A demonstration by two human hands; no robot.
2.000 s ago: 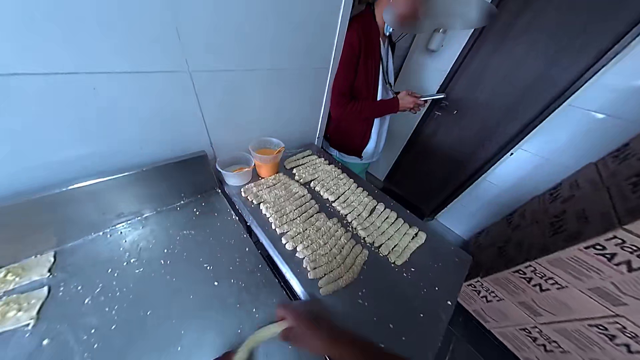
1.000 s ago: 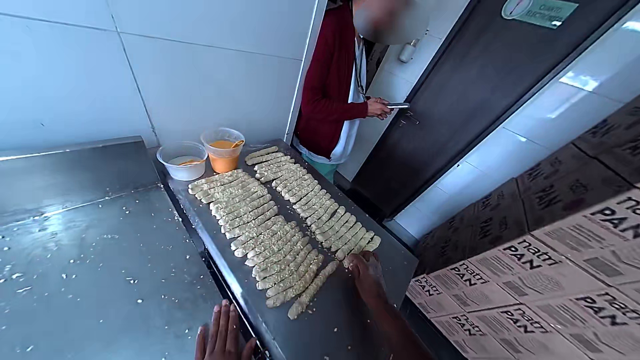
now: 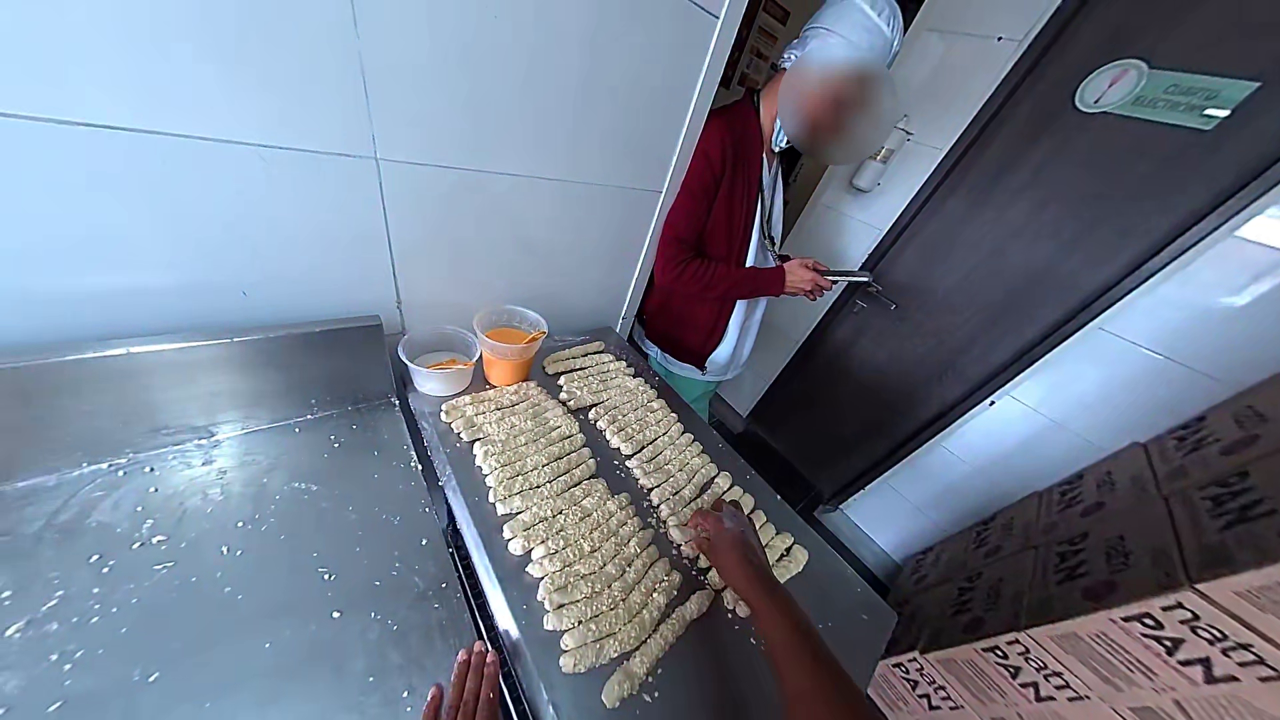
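Observation:
Two rows of crumb-coated dough sticks (image 3: 590, 560) lie side by side on a steel table (image 3: 830, 620). My right hand (image 3: 728, 545) reaches onto the far-side row, its fingers down on the sticks; whether they grip one is hidden. One stick (image 3: 658, 648) lies at an angle at the near end of the other row. My left hand (image 3: 468, 684) is low in view by the gap between the steel surfaces, fingers extended, holding nothing. Beyond the rows stand a plastic tub of orange liquid (image 3: 509, 350) and a tub with whitish contents (image 3: 437, 366).
A crumb-strewn steel counter (image 3: 240, 560) with a raised back edge is at left. A person in a dark red jacket (image 3: 705, 240) stands behind the table, holding a phone-like device (image 3: 846, 276). Stacked cardboard boxes (image 3: 1090, 660) are at right, near a dark door (image 3: 1020, 230).
A stick that my hands held over the counter two seconds ago is no longer in them. The angled stick lies at the near row end. My right hand has moved onto the far-side row.

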